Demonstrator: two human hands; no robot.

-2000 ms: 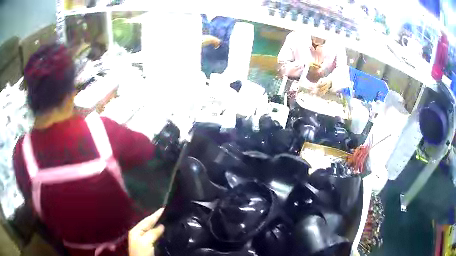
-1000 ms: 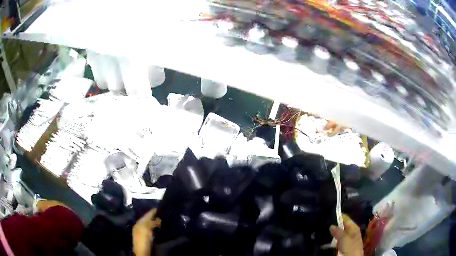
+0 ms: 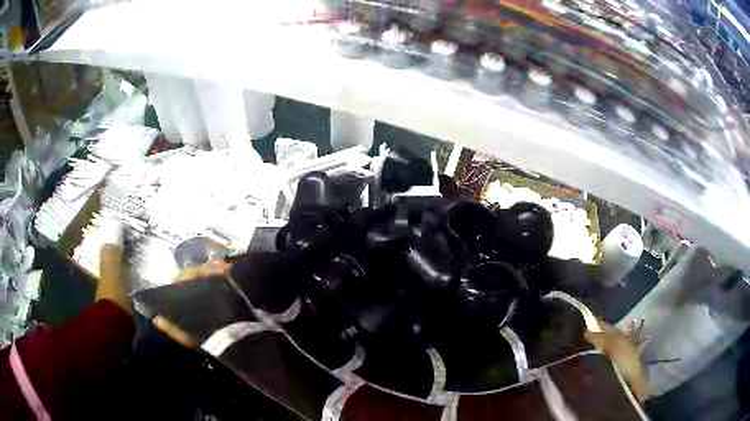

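Observation:
A dark sheet or shallow tray with pale curved strips (image 3: 395, 399) spans the lower front, tilted. My left hand (image 3: 204, 271) is at its upper left edge, partly hidden behind it, with the fingers along the edge. My right hand (image 3: 622, 358) grips its right edge. Glossy black plastic housings (image 3: 428, 255) are heaped at and beyond its far side. The heap hides where the sheet meets the bench, so I cannot tell which housings rest on it.
A co-worker's arm in a dark red sleeve (image 3: 86, 341) reaches over white parts (image 3: 189, 193) at left. A carton of small white parts (image 3: 576, 230) and a white roll (image 3: 622, 245) stand behind right. A bright white shelf (image 3: 288, 78) crosses above.
The dark striped sheet has come into view at the front between my hands. My left hand has moved up and left, my right hand right and slightly down. The black heap has shifted back.

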